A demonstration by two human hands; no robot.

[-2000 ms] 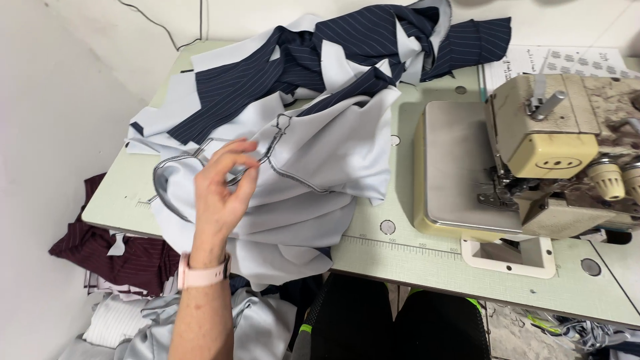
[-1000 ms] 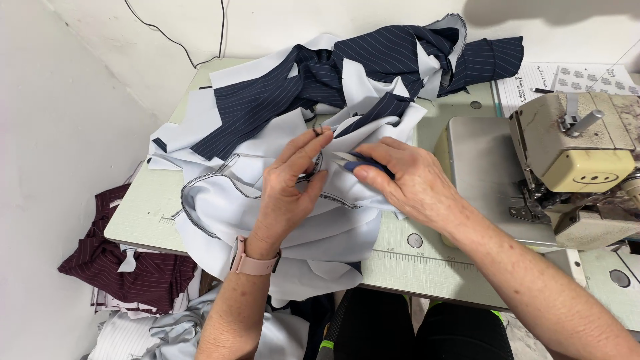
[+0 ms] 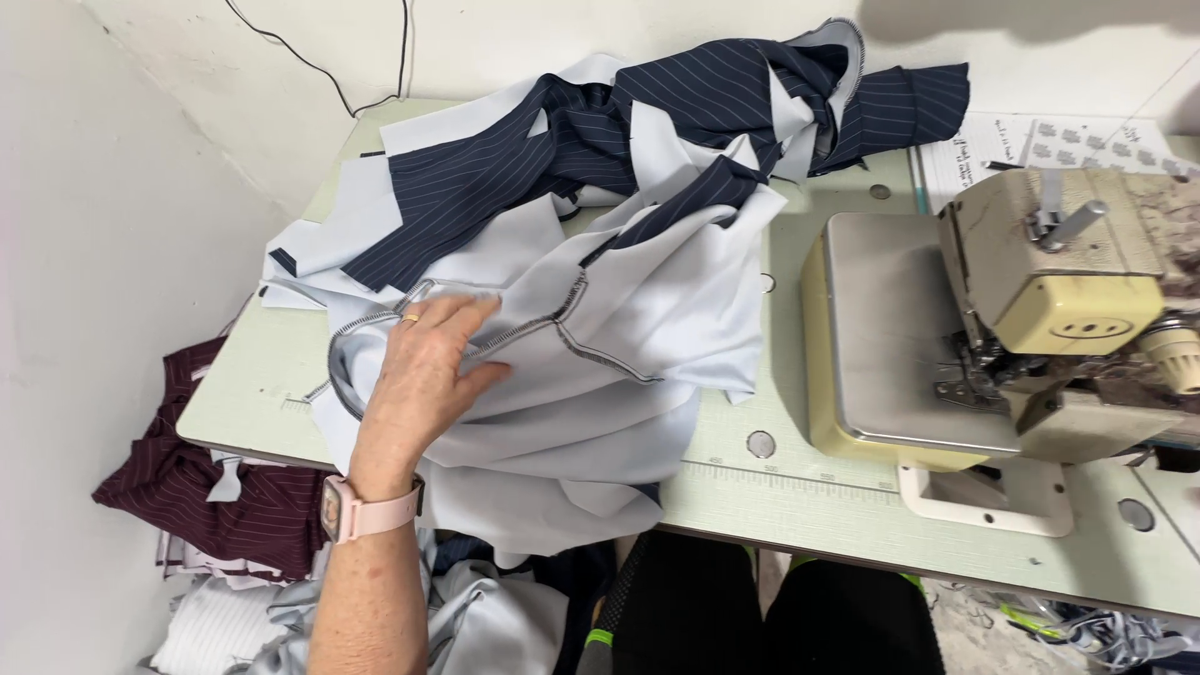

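My left hand rests palm down on a light grey garment, its fingers apart over the dark overlocked seam. The garment lies spread on the sewing table, and part of it hangs over the front edge. Behind it, joined or touching, are navy pinstriped cloth pieces with grey parts. A pink-strapped watch is on my left wrist. My right hand is out of view, and the small cutting tool seen earlier does not show.
An overlock sewing machine with a metal plate stands at the right. Papers bearing writing lie behind it. Maroon pinstriped garments and grey cloth are piled below the table's left side. A black cable hangs against the wall.
My right hand, which held a small dark-handled cutting tool at the seam one second ago, has left the view. My left hand has moved left along the garment and its fingers have spread.
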